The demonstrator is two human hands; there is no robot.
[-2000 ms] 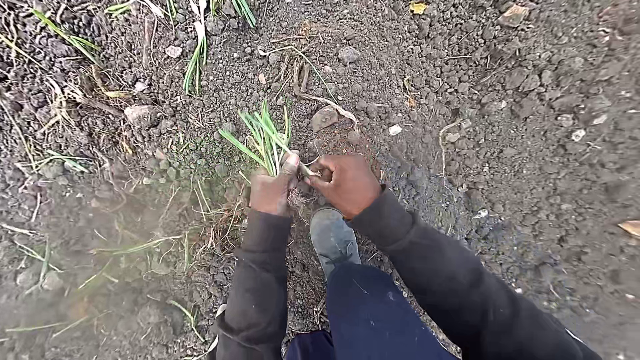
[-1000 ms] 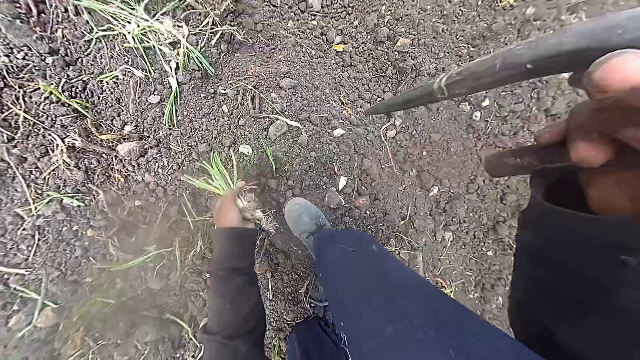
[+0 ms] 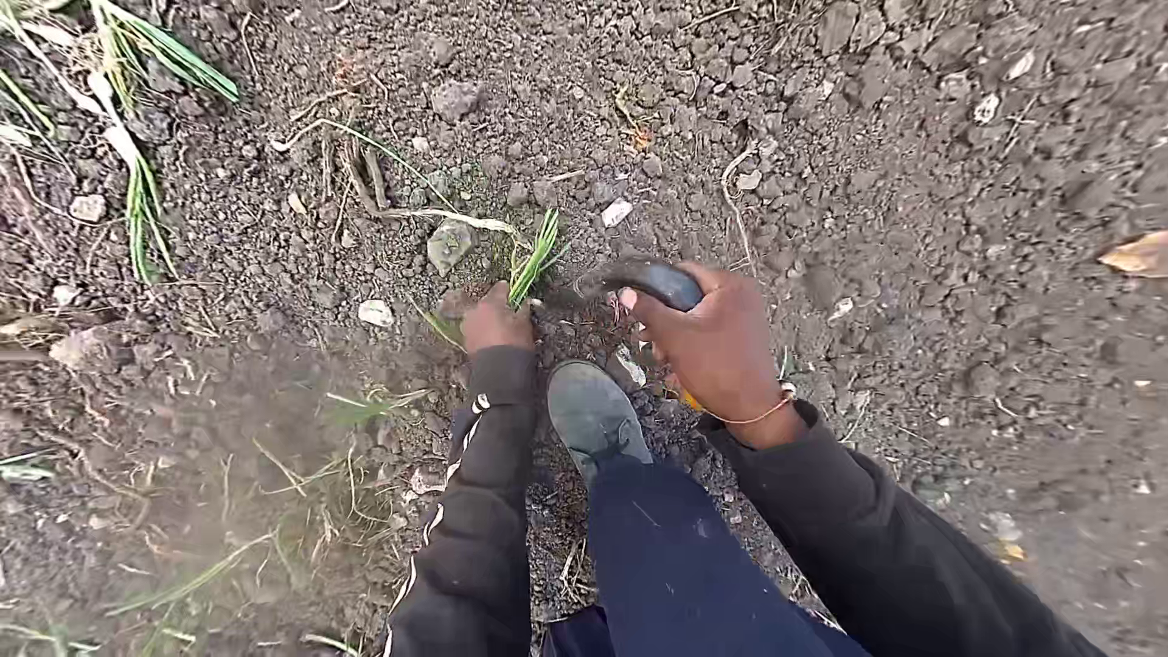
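My left hand (image 3: 497,321) is down at the soil, its fingers closed around a small tuft of green grass-like leaves (image 3: 537,259). Just to its right, my right hand (image 3: 716,342) grips a dark, curved tool (image 3: 659,281), perhaps of horn or wood. The tool's far end points left toward the tuft and is blurred against the ground, so I cannot tell whether it is in the soil. The roots of the tuft are hidden.
My grey shoe (image 3: 593,412) stands on the soil between my arms. A grey stone (image 3: 449,245), a pale stone (image 3: 375,313) and a dry root (image 3: 447,215) lie beyond my left hand. Uprooted green plants (image 3: 141,205) lie at the upper left, a dry leaf (image 3: 1136,255) at the far right.
My right hand has come from the right edge with the dark tool, down beside my left hand. The bunch of plants with bare roots seen in my left hand before no longer shows there.
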